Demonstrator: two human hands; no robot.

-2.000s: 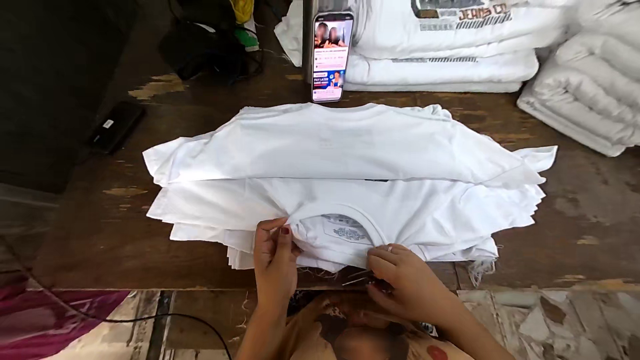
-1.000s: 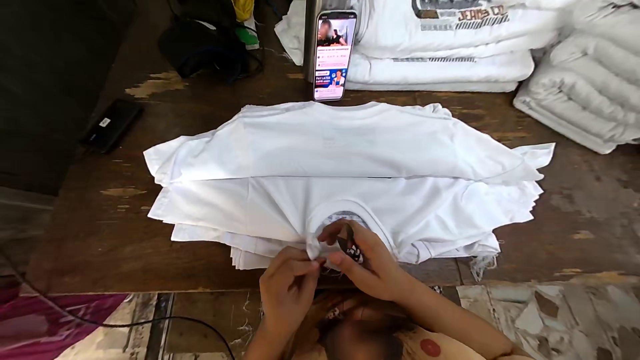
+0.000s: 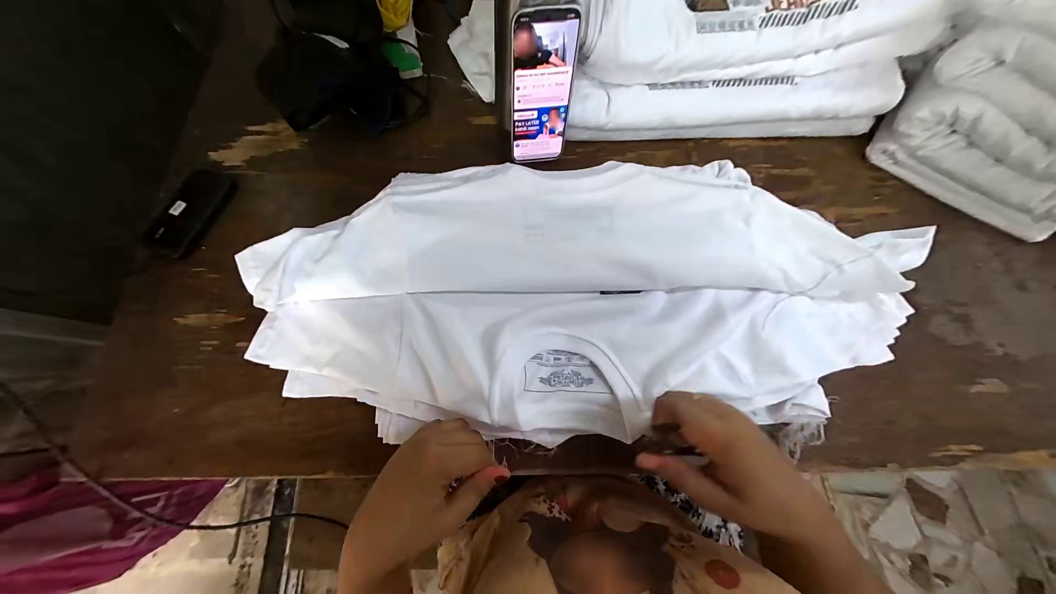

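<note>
A stack of white T-shirts (image 3: 577, 247) lies on the wooden table, the near part showing a round neckline (image 3: 619, 371) with a grey print inside. My left hand (image 3: 441, 474) is at the stack's near edge, left of the neckline, its fingers curled; whether cloth or thread is between them cannot be told. On the other side of the neckline is my right hand (image 3: 714, 462), thumb and fingers around a small dark tool (image 3: 681, 445), apparently thread snips, mostly hidden by the fingers. Loose threads (image 3: 800, 437) hang from the stack's near right edge.
A lit phone (image 3: 544, 82) stands upright behind the shirts. Folded printed white garments (image 3: 726, 107) are piled at the back right, beside another folded white bundle (image 3: 973, 140). A black device (image 3: 190, 213) lies at left; dark tangled items (image 3: 338, 82) are behind it. A cable (image 3: 165, 520) hangs at lower left.
One second ago my hands were together at the neckline, the tool in my right hand. Now they are apart, left hand to the left, right hand to the right, and the neckline is uncovered.
</note>
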